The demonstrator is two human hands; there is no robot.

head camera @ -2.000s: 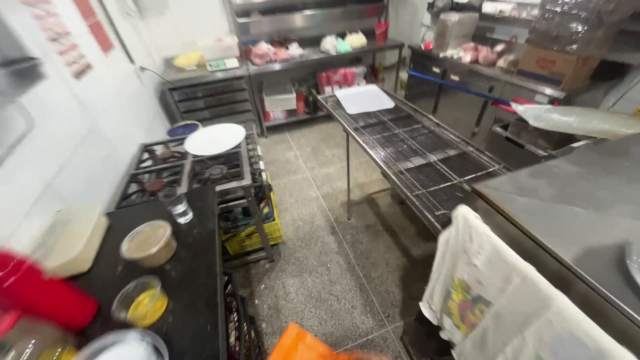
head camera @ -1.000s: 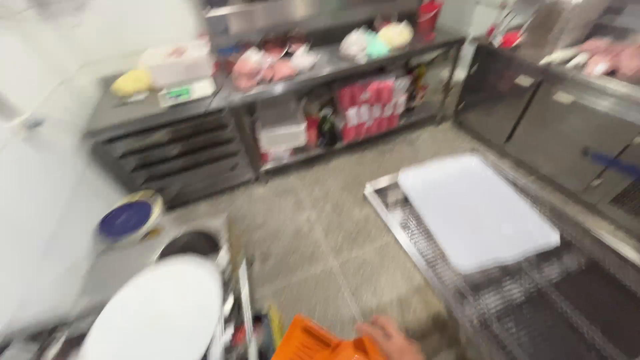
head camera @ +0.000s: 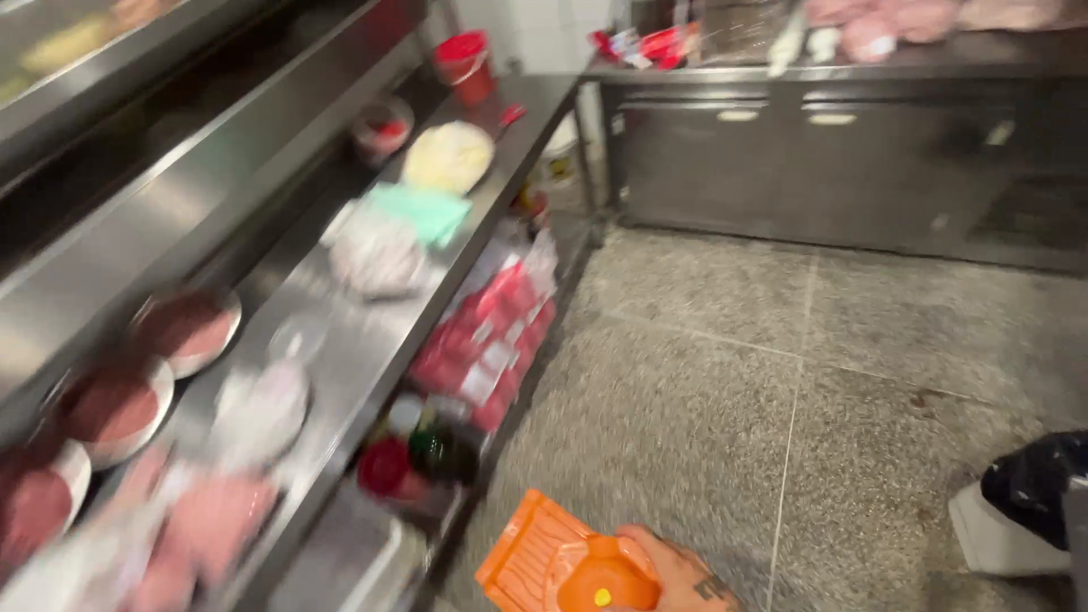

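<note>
At the bottom edge of the head view, a hand (head camera: 676, 571), most likely my right, grips an orange plastic object (head camera: 565, 557) with a ribbed flat part, a rounded part and a small yellow spot. Its exact kind cannot be told. The hand holds it above the speckled floor, just right of the steel counter (head camera: 340, 340). The thumb side and fingers are partly cut off by the frame. My other hand is not in view.
The counter bears bowls of reddish food (head camera: 110, 404), plastic bags, a green cloth-like item (head camera: 425, 212) and a red bucket (head camera: 466, 66). Red packages (head camera: 493, 340) lie on its lower shelf. Steel cabinets (head camera: 765, 161) stand ahead; a white bin with a black bag (head camera: 1003, 527) is at right.
The view has moved forward and swung toward the back counter; the stove and rack table have left it. The orange object stays in the hand, which shows more fully now.
</note>
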